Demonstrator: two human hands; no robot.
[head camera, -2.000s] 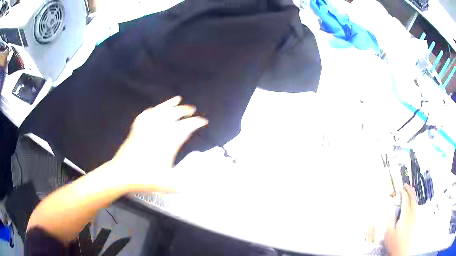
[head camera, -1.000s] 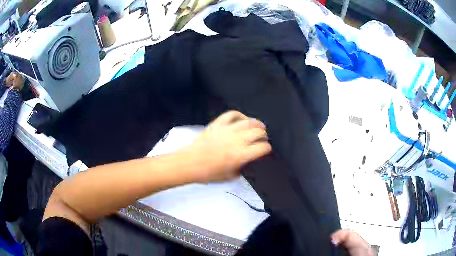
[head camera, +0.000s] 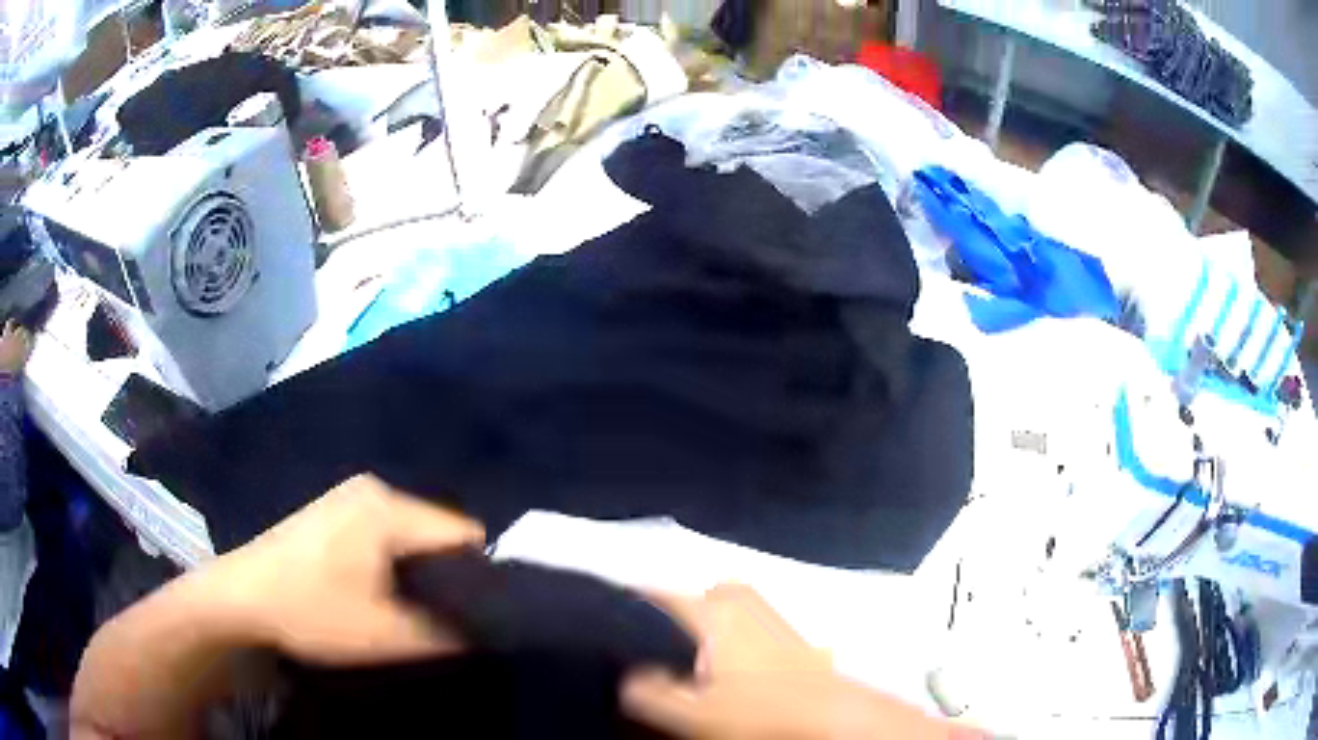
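Note:
My left hand grips the left end of a bunched black cloth piece at the bottom of the view, near the table's front edge. My right hand grips its right end; this hand is slightly blurred. The lower part of the piece is cut off by the frame's edge. A larger black garment lies spread on the white table beyond my hands. Whether the held cloth is joined to it cannot be told.
A white sewing machine is at the right, with black-handled scissors below it. A white machine head with a round vent and a thread cone are at the left. Blue cloth lies behind. Another person's hand shows at the far left.
The long black part that stretched toward the lower right is off that spot. Both hands are now lower, holding bunched cloth; my right hand has moved left. The view has tilted up.

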